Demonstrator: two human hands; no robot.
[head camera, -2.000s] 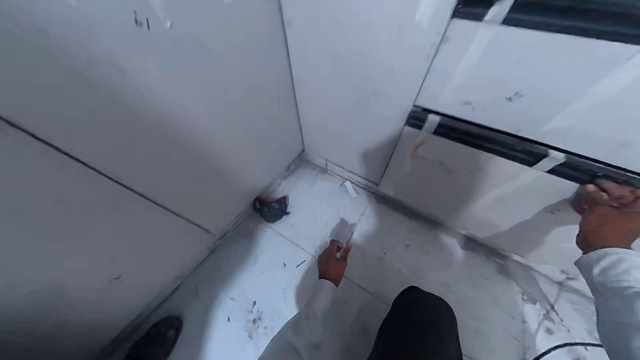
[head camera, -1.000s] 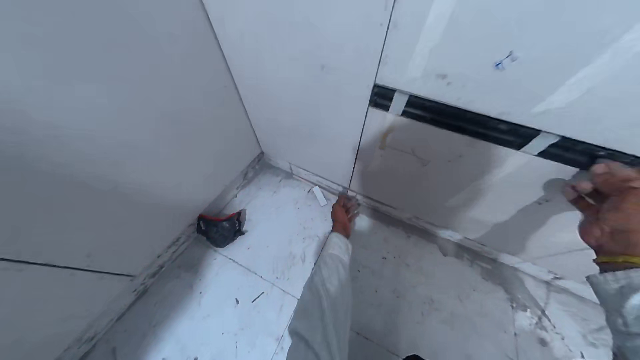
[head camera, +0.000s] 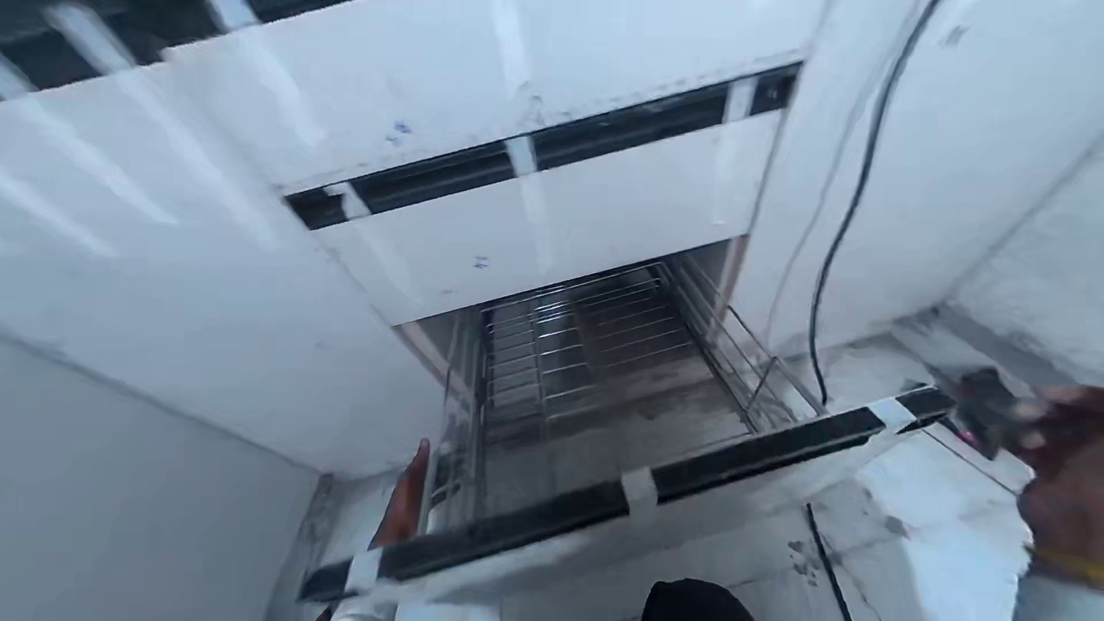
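A drawer with a white front, its dark top edge (head camera: 552, 513) crossed by tape strips, stands pulled out of a white cabinet. Inside is a metal wire basket (head camera: 561, 345). My left hand (head camera: 404, 500) is at the drawer's left end, its fingers extended behind the front beside the basket; the front hides part of the hand, so its grip is unclear. To the right of the drawer, my right hand (head camera: 1056, 466) is blurred, with its fingers around a dark object (head camera: 983, 410) too blurred to identify.
Above are closed white drawer fronts (head camera: 552, 207) with dark taped grooves. A black cable (head camera: 849, 207) hangs down the right panel. A thin black strip (head camera: 828, 561) lies on the dusty floor. White panels stand at left, and my dark-clothed knee shows below.
The bottom drawer has come open, showing the wire basket. My left hand has left the floor by the corner for the drawer's end. My right hand now holds a dark object. The view has swung right.
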